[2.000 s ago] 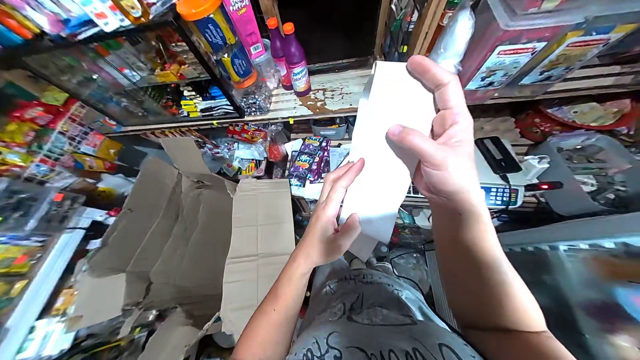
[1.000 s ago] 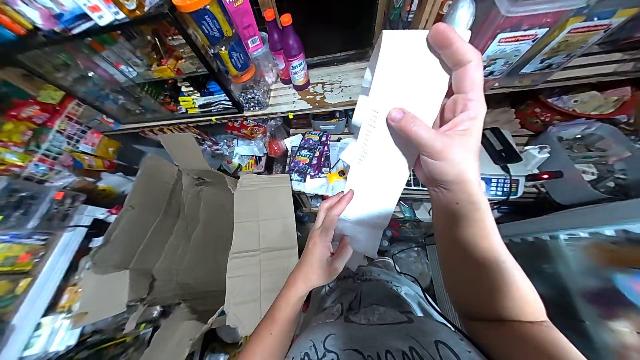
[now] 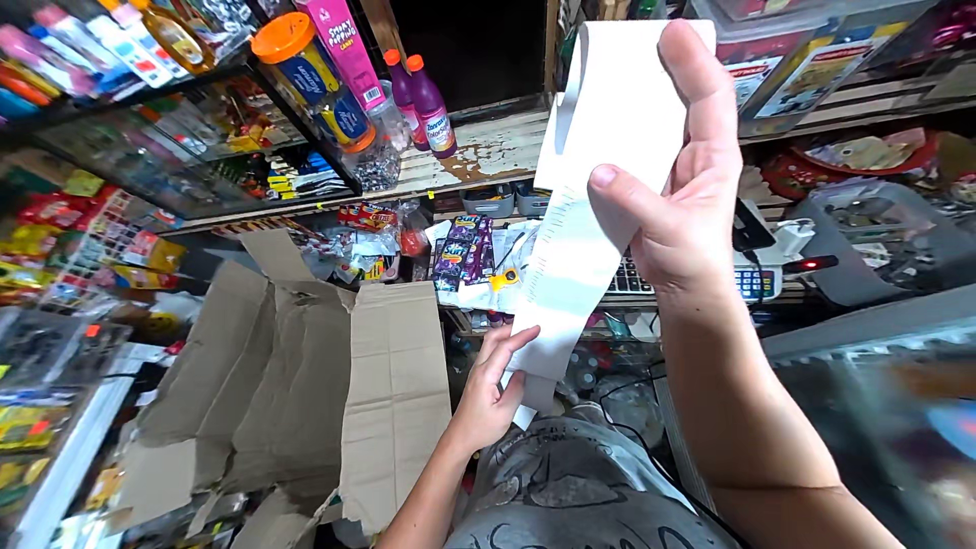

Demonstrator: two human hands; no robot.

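Observation:
A long white paper strip, likely a receipt (image 3: 568,229), bears faint print and runs slantwise between my hands, its upper part bent over in a loop. My right hand (image 3: 679,168) grips the upper part, thumb on the front face and fingers at the right edge and behind. Lower down, my left hand (image 3: 492,381) pinches the strip near its bottom end between thumb and fingers. Behind the strip, a keyed device (image 3: 755,282) and a keyboard or calculator (image 3: 629,278) are partly hidden.
An open cardboard box (image 3: 305,366) stands at the left. Purple bottles (image 3: 435,114) stand on the worn wooden shelf (image 3: 496,149) ahead. Purple packets (image 3: 461,252) lie below it. A grey plastic bin (image 3: 892,236) is at right, near a glass case (image 3: 877,381). A black cable hangs by my lap.
More of the strip's printed face shows now, and its upper part has curled into a loop. My right hand has moved a little upward; my left hand has slid lower along the paper.

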